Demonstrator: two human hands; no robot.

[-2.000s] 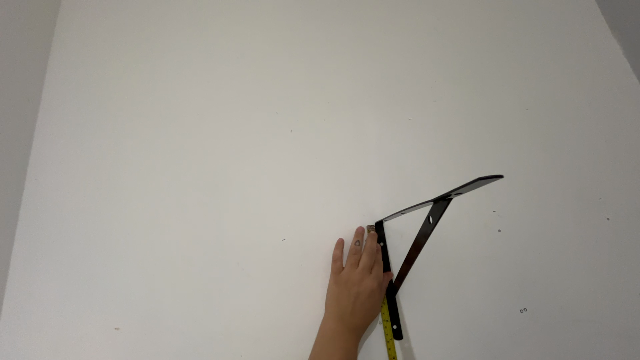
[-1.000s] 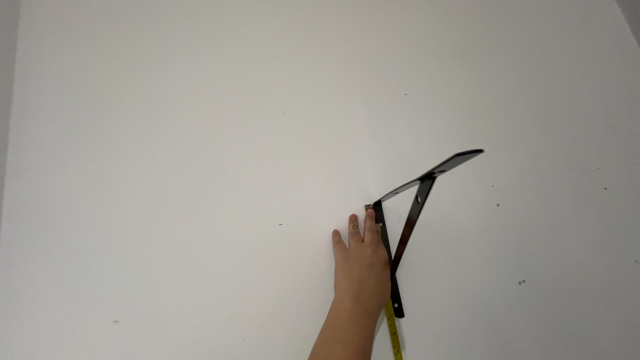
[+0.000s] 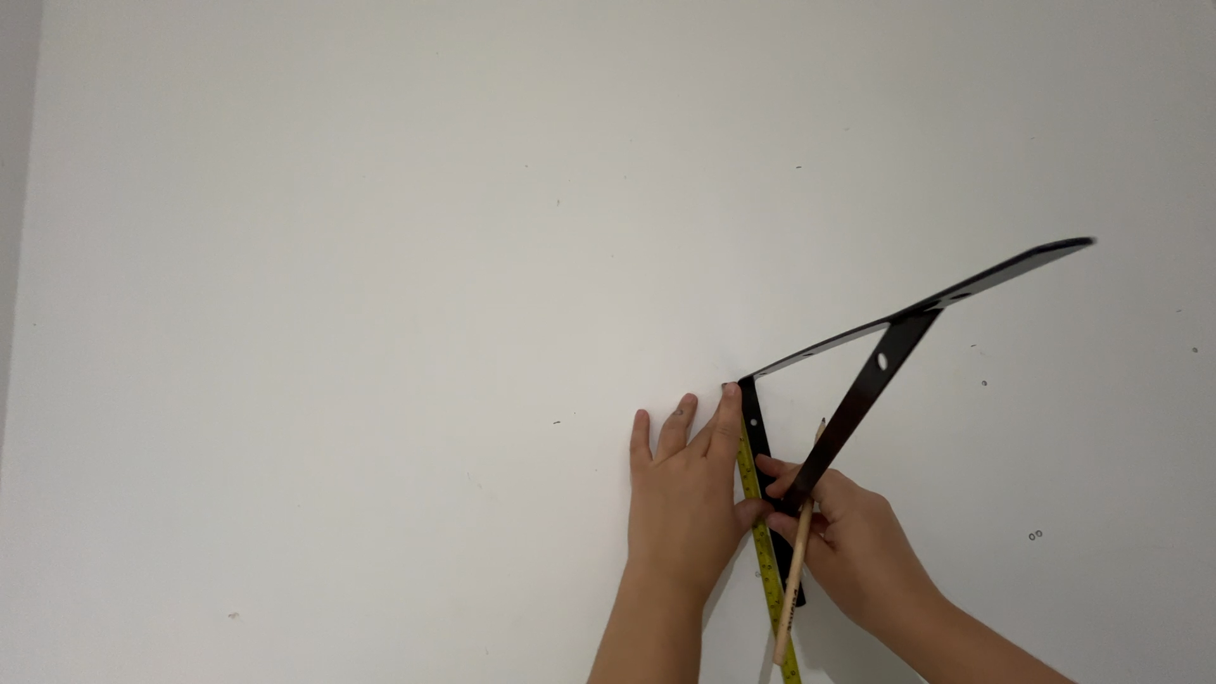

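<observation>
A black metal shelf bracket [image 3: 860,404] stands out from the white wall, its upright leg against the wall and its long arm slanting up to the right. Beside that leg, a yellow tape measure blade [image 3: 768,560] runs down out of view. My left hand [image 3: 682,503] presses flat over the blade and the leg's left edge, index fingertip near the top corner, thumb across the tape. My right hand [image 3: 845,532] pinches the bracket around the joint of its brace and upright leg, and also holds a wooden pencil [image 3: 796,579], its tip pointing up behind the brace.
The white wall [image 3: 361,313] fills the view and carries small dark marks and specks. Two small drawn circles [image 3: 1035,536] are at the lower right. A wall corner [image 3: 30,237] runs down the far left edge.
My right hand, not in view earlier, has come in from the lower right with the pencil and taken hold of the bracket. My left hand remains at the bracket and tape.
</observation>
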